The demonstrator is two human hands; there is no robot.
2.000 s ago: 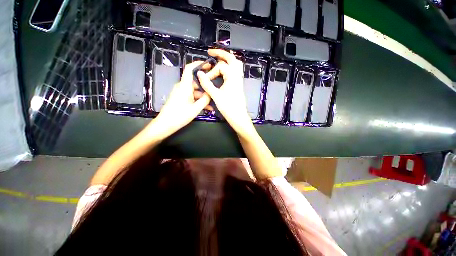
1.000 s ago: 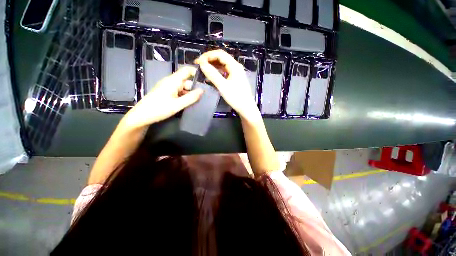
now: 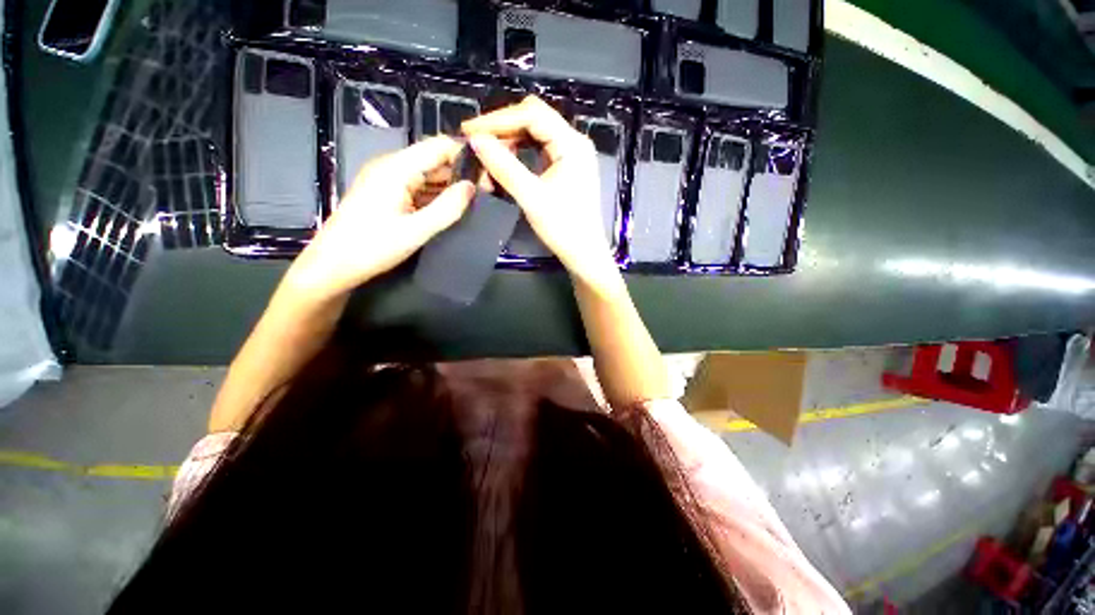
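My left hand [image 3: 390,216] grips a grey translucent phone case [image 3: 466,250] by its upper end, tilted over the front edge of the tray. My right hand [image 3: 546,174] is at the same end, its thumb and forefinger pinched at the case's top edge. Whether a small piece is between the fingertips cannot be told. The glossy black blister tray [image 3: 480,36] lies behind and under the hands, with grey cases in its pockets, each with a dark camera area at one end.
Clear gridded sheets [image 3: 132,216] lie left of the tray. A smartphone [image 3: 79,24] is at the upper left, a whitish cover [image 3: 22,240] at the far left. A green conveyor [image 3: 961,60] is at the upper right. Below the bench are a cardboard box [image 3: 754,390] and red stool [image 3: 961,375].
Two seconds ago the case was mostly hidden in the hands; now its body shows hanging toward me. Since one second ago it looks darker and has shifted slightly. The view has shifted a little.
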